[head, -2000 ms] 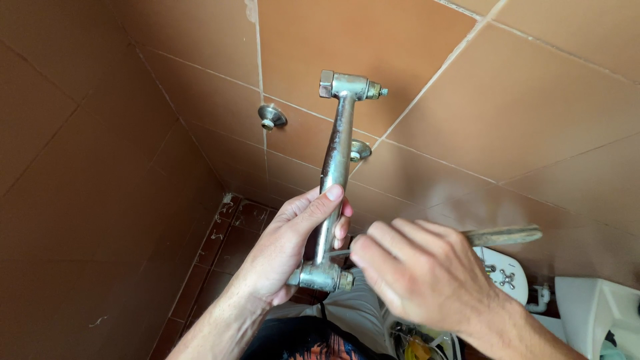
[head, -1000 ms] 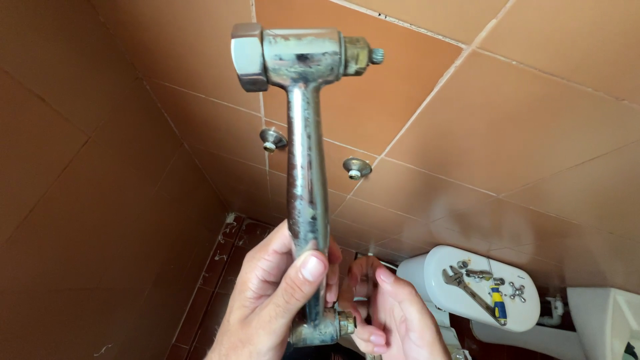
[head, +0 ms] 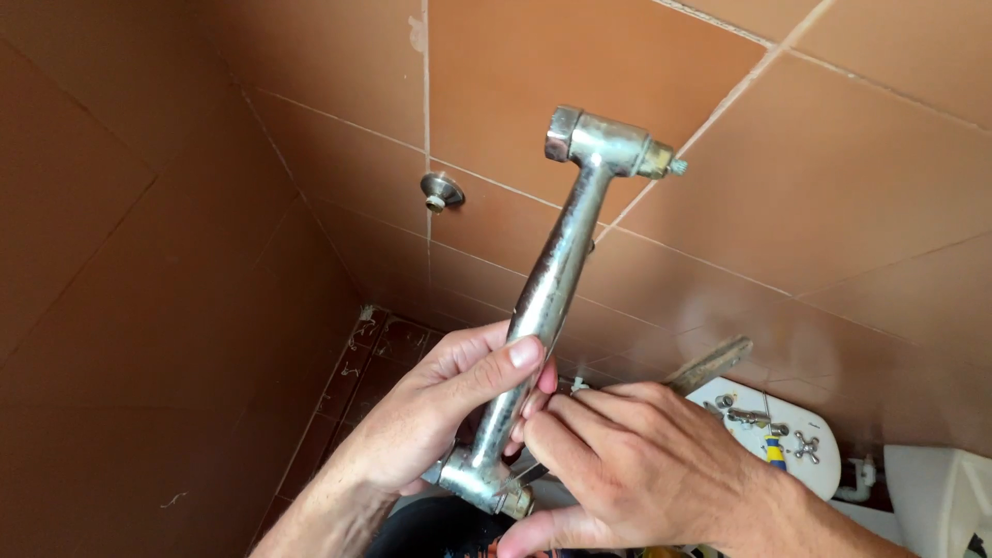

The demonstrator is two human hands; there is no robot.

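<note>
A worn chrome mixer tap body (head: 552, 287) is tilted in front of the wall, a hex nut and a brass valve cartridge (head: 659, 160) with a splined stem at its upper end. My left hand (head: 457, 395) grips its lower stretch, thumb across the tube. Close beside the lower end, my right hand (head: 643, 465) is closed around a metal tool (head: 709, 364), perhaps a wrench; its worn end sticks out behind the knuckles, and its other end reaches toward the lower brass cartridge (head: 517, 502). Whether the tool touches that cartridge is not plain.
A wall pipe outlet with a round flange (head: 442, 192) protrudes from the brown tiled wall. At right, a white lid (head: 821, 442) holds a cross handle (head: 806, 447), a screwdriver with a yellow and blue handle (head: 775, 452) and small metal parts. A white basin (head: 930, 488) stands beyond.
One second ago the adjustable wrench lay on the white lid and my right fingers were at the lower cartridge. Now my right hand holds a tool. The tap body has tilted and moved farther from view.
</note>
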